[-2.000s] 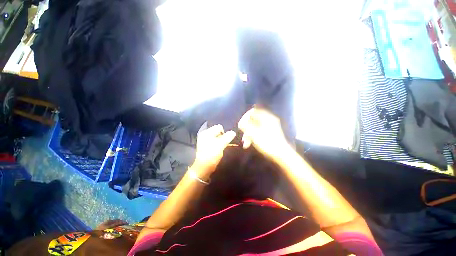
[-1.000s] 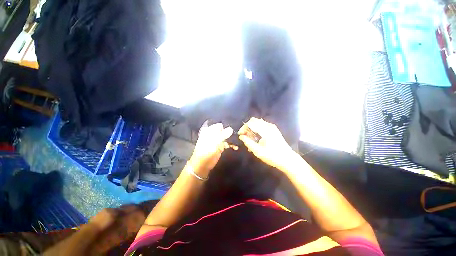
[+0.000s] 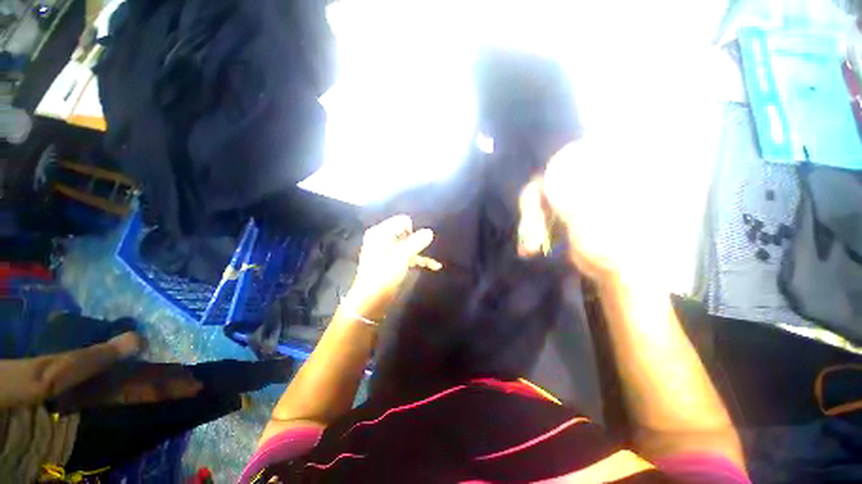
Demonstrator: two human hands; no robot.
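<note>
A dark garment (image 3: pixel 473 227) lies over the edge of the white tabletop and down onto my lap, with a small white tag (image 3: pixel 486 143) on it. My left hand (image 3: pixel 392 257) is over the garment at its left side, fingers bent, thumb and fingertips holding the cloth. My right hand (image 3: pixel 560 210) is raised to the right, over the garment's right edge and the glaring table. It is overexposed, and I cannot tell whether a needle or snips are in it. No thread can be made out.
A black garment pile (image 3: pixel 217 104) is at the left, above blue crates (image 3: pixel 180 293) holding cloth. At right are a patterned cloth (image 3: pixel 732 274) with dark fasteners (image 3: pixel 764 234), a grey-black cloth (image 3: pixel 827 255) and a light-blue packet (image 3: pixel 808 104). Another person's hand (image 3: pixel 85 364) shows lower left.
My right hand has moved away from my left hand, up and to the right. My left hand has shifted slightly left. The other person's arm now reaches in lower left.
</note>
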